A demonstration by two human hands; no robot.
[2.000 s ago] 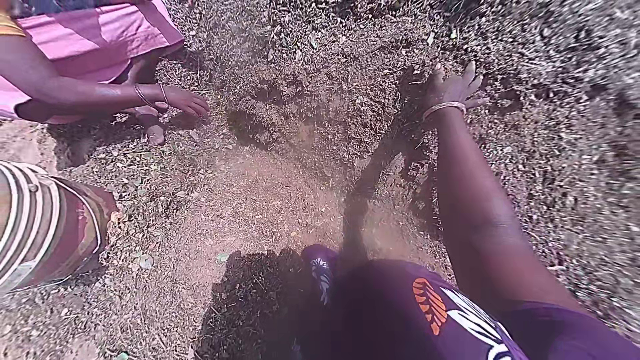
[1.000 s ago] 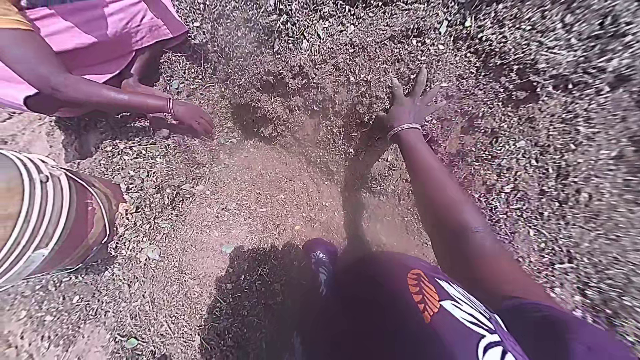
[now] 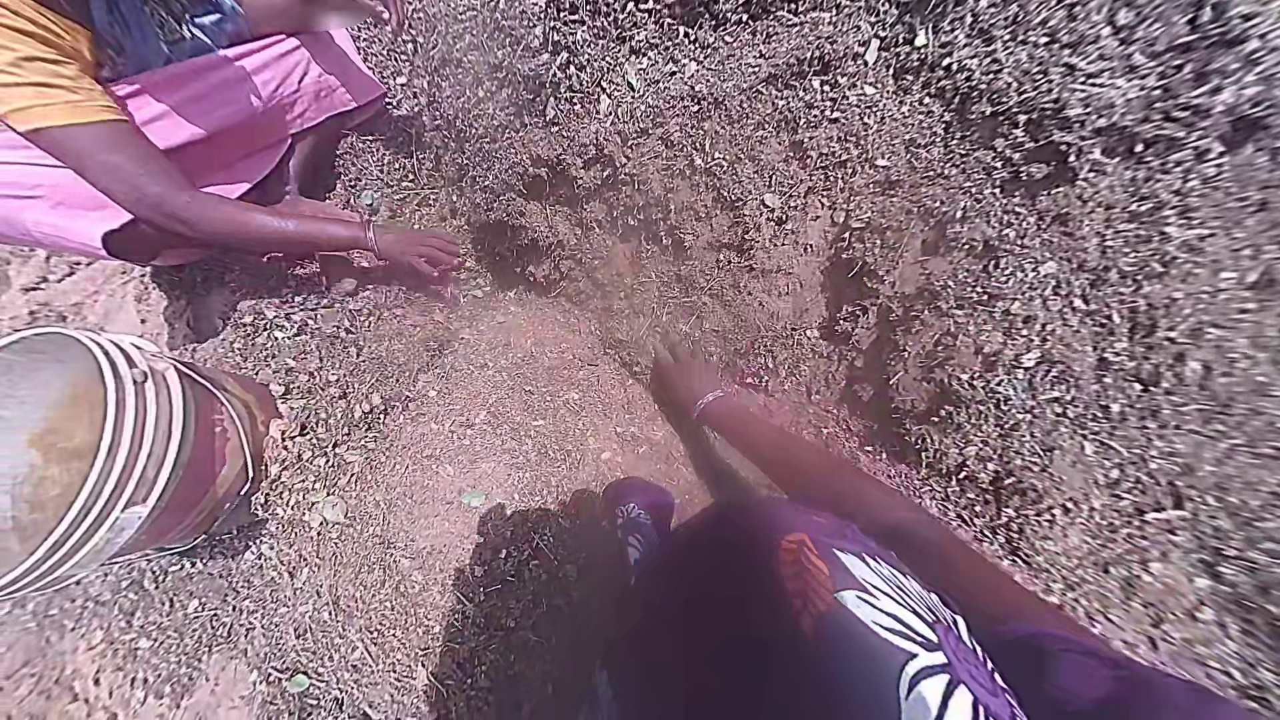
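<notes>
My right hand (image 3: 684,378), with a bangle at the wrist, is low over the pile of dry leaf litter and soil (image 3: 760,240), at the edge of a smoother dusty patch (image 3: 510,400). Its fingers point up and left and are blurred; whether they touch the litter or hold any of it cannot be told. My arm comes in from the lower right, over my purple patterned garment (image 3: 900,620). My left hand is not in view.
At the upper left a co-worker in a pink skirt (image 3: 240,100) crouches, one hand (image 3: 420,252) low over the litter's left edge. A worn bucket (image 3: 190,450) with a wire handle lies tilted at the left. Small green leaves dot the ground.
My right hand has moved from the litter at the upper right down and left, nearer to my body. Its spread fingers have come closer together. A second hand of the co-worker has come into view at the top.
</notes>
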